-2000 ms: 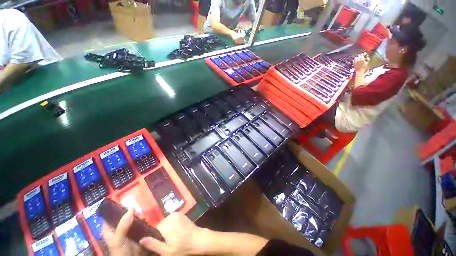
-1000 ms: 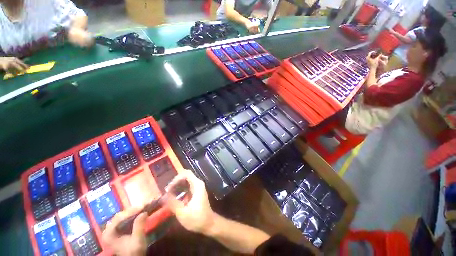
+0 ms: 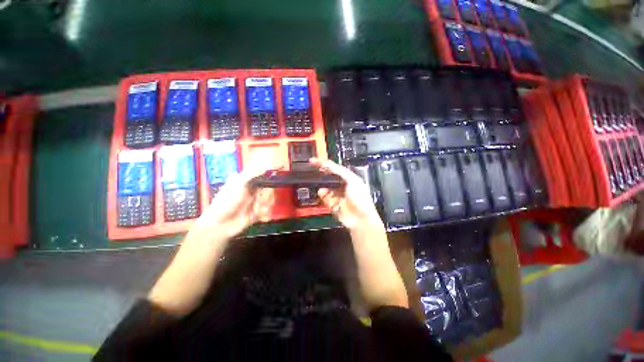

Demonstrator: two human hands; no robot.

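Observation:
A black keypad phone [image 3: 298, 179] is held edge-on and level between both hands, above the front right part of the red phone tray [image 3: 113, 205]. My left hand [image 3: 236, 201] grips its left end and my right hand [image 3: 351, 196] grips its right end. Whether a back cover is on it cannot be told. Phones with blue screens [image 3: 224, 109] fill the tray's back row and three front slots. One front slot beside them shows bare red. An uncovered handset [image 3: 302, 153] lies back up in the front right slot, partly hidden behind the held phone.
A black cover tray [image 3: 340, 141] with rows of back covers [image 3: 425, 185] adjoins the red tray on the right. Stacked red trays [image 3: 558, 145] stand farther right, others [image 3: 15, 177] at far left. Another phone tray [image 3: 439, 35] lies behind. An open carton [image 3: 505, 283] with shiny bundles is below.
The view has turned downward and left, centring the red tray. The held phone has gone from slanted to level, with a hand at each end.

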